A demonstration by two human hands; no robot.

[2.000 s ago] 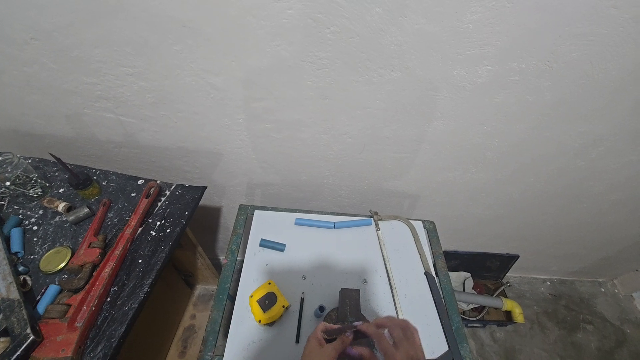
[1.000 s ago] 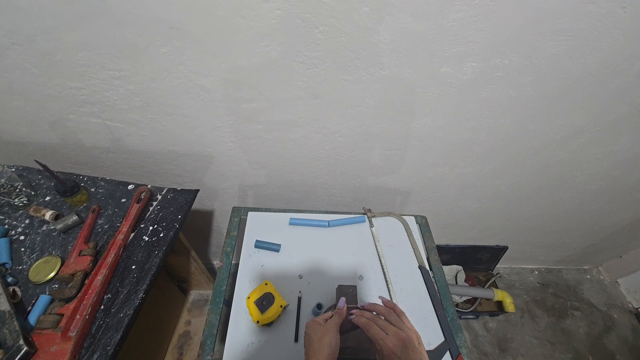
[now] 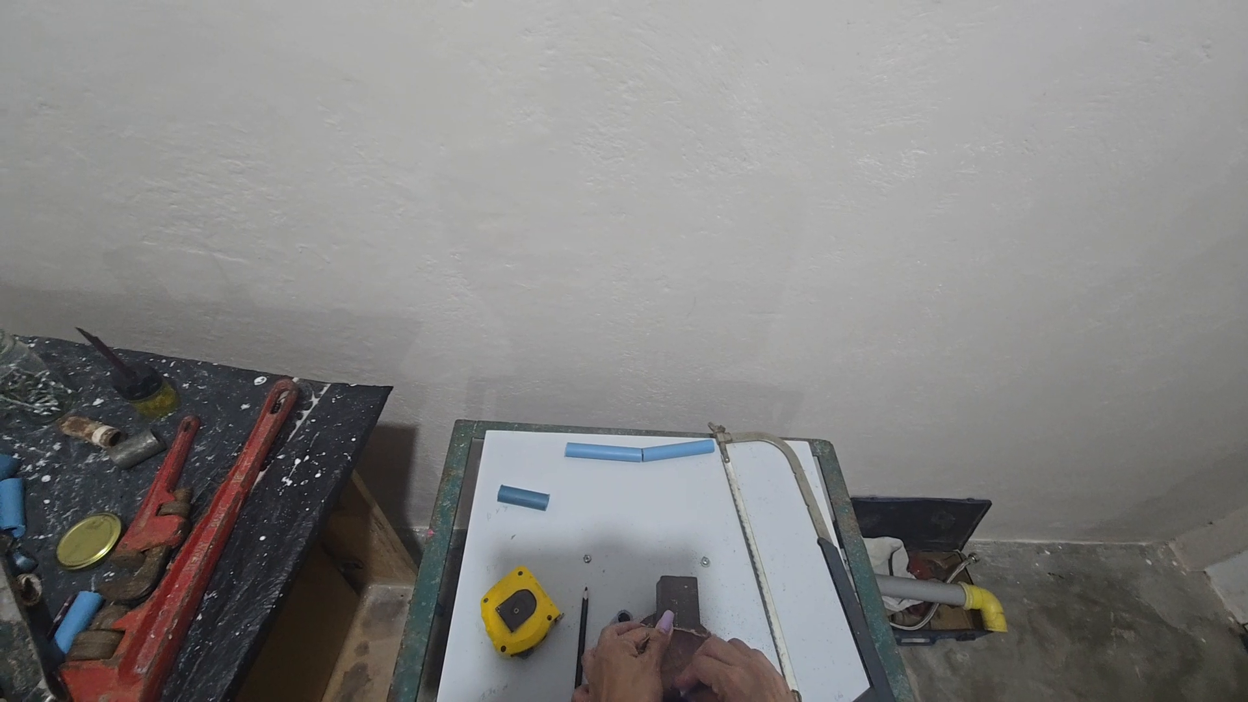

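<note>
Both hands are low in the head view, over a dark metal block (image 3: 678, 593), which looks like part of a bench vise. My left hand (image 3: 624, 663) has its fingers bent at the block's left side, with a thin tan strip at the fingertips. My right hand (image 3: 733, 671) is bent against the right side. What the fingers hold is too small and partly hidden to tell. Left of the hands lie a black pencil (image 3: 583, 639) and a yellow tape measure (image 3: 519, 611). A short blue pipe piece (image 3: 524, 497) and two longer blue pipes (image 3: 604, 451) (image 3: 679, 449) lie farther back.
A hacksaw (image 3: 751, 556) lies along the right of the white board (image 3: 624, 517). On the black table (image 3: 331, 414) at left are red pipe wrenches (image 3: 219, 536) (image 3: 166, 487), a jar lid (image 3: 89, 541) and pipe pieces. An open toolbox (image 3: 921, 517) stands on the floor at right.
My hands stay at the metal block while their fingers have shifted. The thin tan strip now shows between them. The tape measure, pencil, pipes and hacksaw have not moved.
</note>
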